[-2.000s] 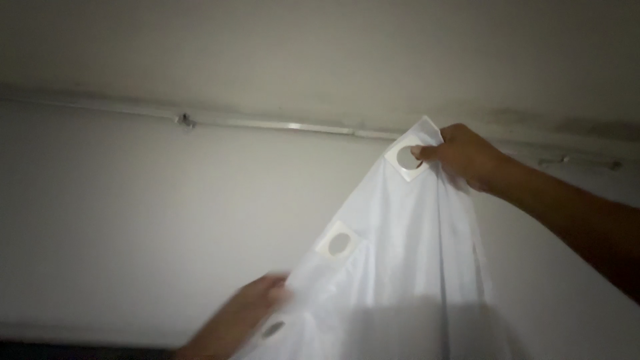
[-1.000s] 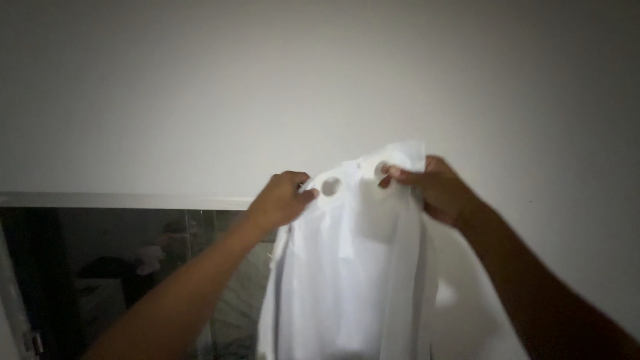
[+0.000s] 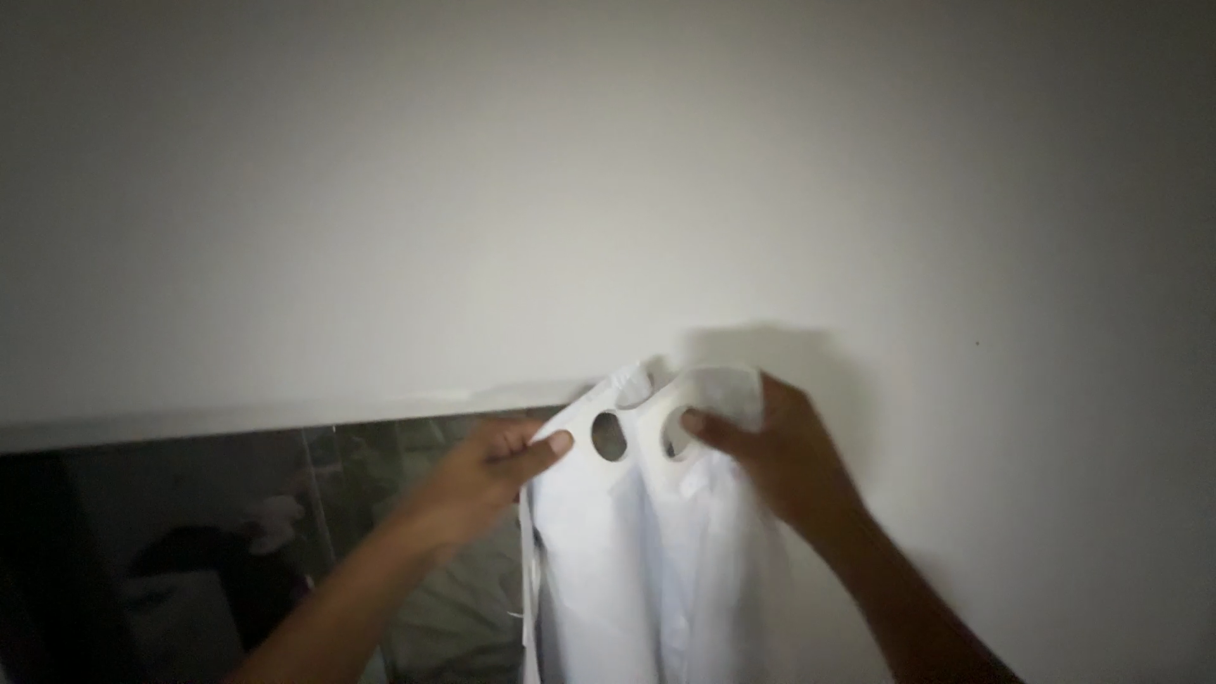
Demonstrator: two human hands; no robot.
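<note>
A white curtain (image 3: 598, 541) with round eyelet holes along its top edge hangs between my hands, in the lower middle of the head view. My left hand (image 3: 494, 470) pinches the top edge left of one eyelet, thumb in front. With the thumb at another eyelet, my right hand (image 3: 774, 442) grips the top right corner; its other fingers are hidden behind the cloth. The band between the hands is folded, and part of a further eyelet shows at the fold.
Behind the curtain rises a pale wall (image 3: 608, 190). At the lower left is a dark glass window (image 3: 218, 532) with reflections in it, under a light frame edge (image 3: 237, 418). The shadow of the hand and cloth falls on the wall at the right.
The view has swung away from the rail seen two seconds ago. My left hand, blurred lower along the curtain then, is now at its top edge. Since one second ago, the top band has become more folded.
</note>
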